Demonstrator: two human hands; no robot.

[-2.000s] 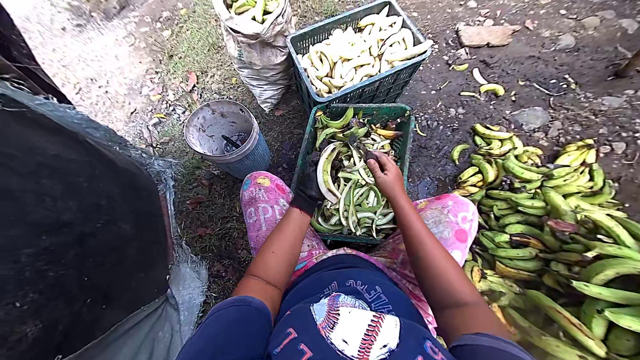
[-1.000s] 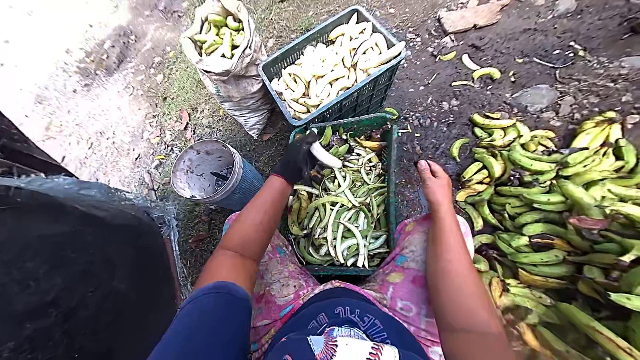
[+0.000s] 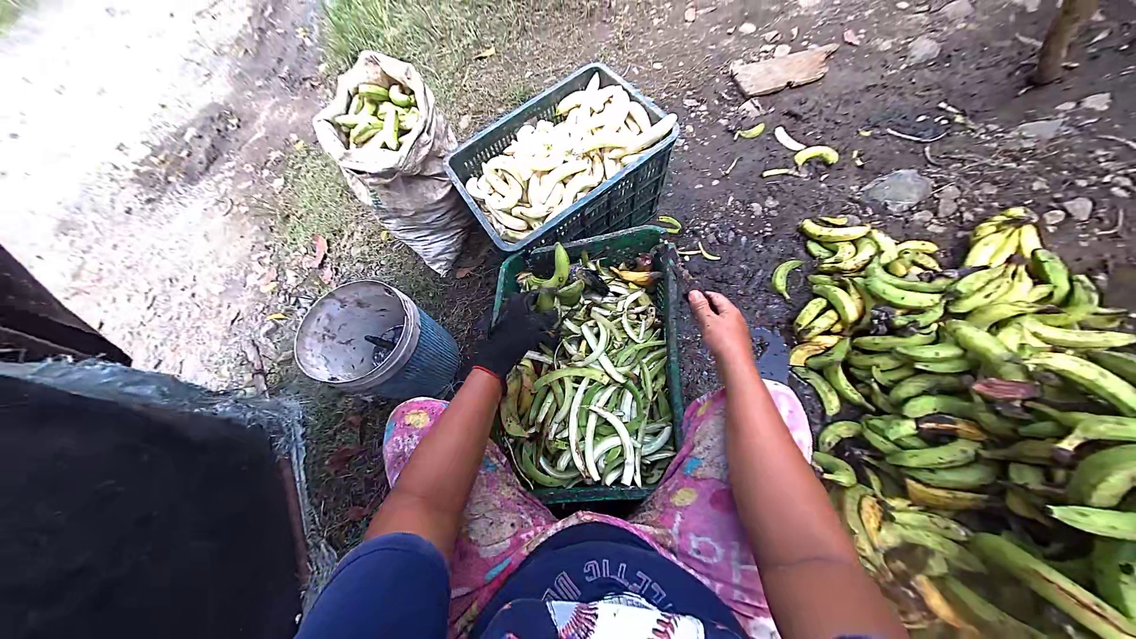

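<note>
My left hand (image 3: 519, 333), in a black glove, reaches over the left rim of a green plastic crate (image 3: 676, 373), against unpeeled green plantains (image 3: 561, 277) at its upper left. Whether its fingers grip one is hidden. The crate holds a heap of green and white plantain peels (image 3: 599, 390). My bare right hand (image 3: 721, 327) is just outside the crate's right rim, fingers bent together; a thin dark thing by its fingertips is too unclear to name. Peeled plantains (image 3: 568, 164) fill a second crate (image 3: 621, 209) beyond the first.
A blue bucket (image 3: 422, 355) stands left of the peel crate. Behind it is a woven sack (image 3: 413, 200) of green plantains. A large pile of unpeeled plantains (image 3: 941, 382) lies on the ground at right. A flat stone or board (image 3: 785, 71) lies farther back. Dark sheeting (image 3: 133, 506) covers the near left.
One second ago my left hand held a peeled plantain over the crate; that plantain no longer shows in it, and the hand is now at the unpeeled ones. My right hand has moved outside the crate since two seconds ago.
</note>
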